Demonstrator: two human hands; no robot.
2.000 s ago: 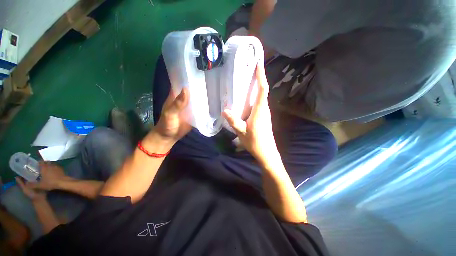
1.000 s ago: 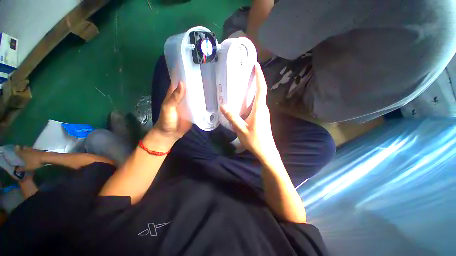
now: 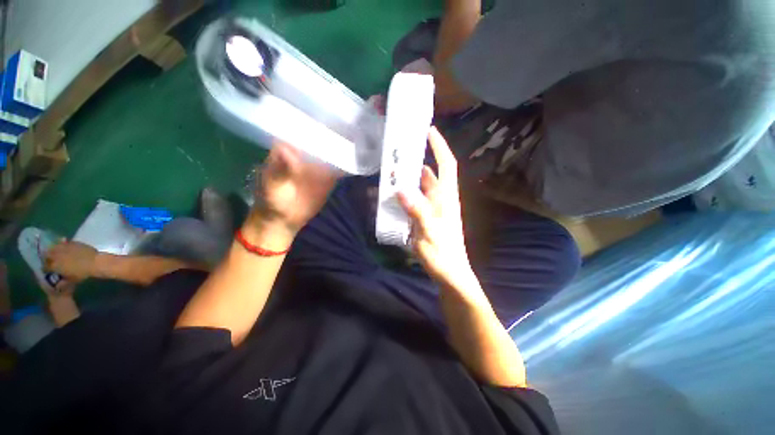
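A translucent tank point(image 3: 319, 98), blurred, is tilted with its far end up and to the left. A small dark fan point(image 3: 246, 56) with a bright centre shows at that end. My left hand point(image 3: 289, 189) holds the tank from below at its side. My right hand point(image 3: 438, 208) holds the white housing point(image 3: 403, 157) upright, narrow side towards me, with small dark marks on it. The housing's left edge overlaps the tank's near end; I cannot tell if they touch. The fingers behind the housing are partly hidden.
Blue and white boxes point(image 3: 24, 83) stand at the left by a wooden pallet point(image 3: 157, 42). A person at lower left holds a pale part point(image 3: 36, 251) beside a white and blue carton point(image 3: 104, 228). Another person in grey point(image 3: 629, 110) sits close at right, above shiny plastic sheeting point(image 3: 663, 289).
The tank with the fan has swung up and left, away from its place beside the housing. The housing has turned from its flat face to its narrow side.
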